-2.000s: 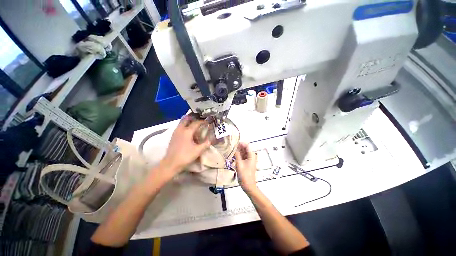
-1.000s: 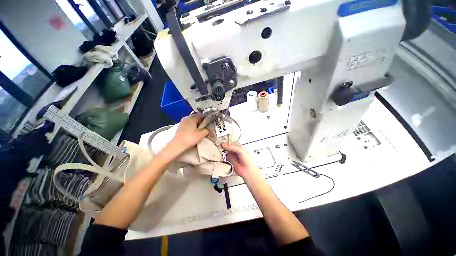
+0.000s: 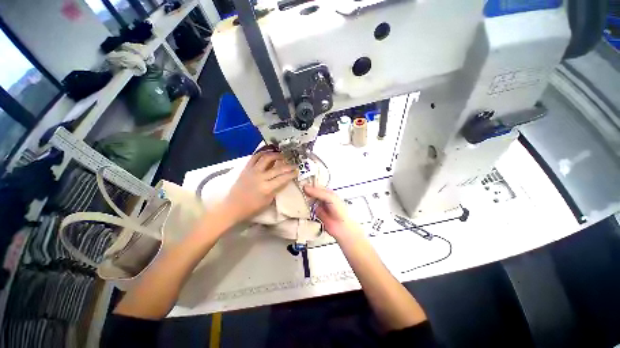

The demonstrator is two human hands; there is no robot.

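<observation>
A beige tote bag body lies bunched under the needle area of the white sewing machine. My left hand holds the bag's upper left part, fingers close to the presser foot. My right hand grips the bag's right edge, lower down. A small part of the white label shows beside the presser foot. The needle tip and the post are hidden by the cloth and my fingers.
A beige tote bag with raised handles stands at the left. Thread cones stand behind the needle area. Thread snips with a dark cord lie at the right. A blue bin and green bundles are beyond the table.
My left hand has closed over the bag beside the presser foot and covers more of it. My right hand has come in to the bag's edge. The label shows less. The camera view has shifted slightly.
</observation>
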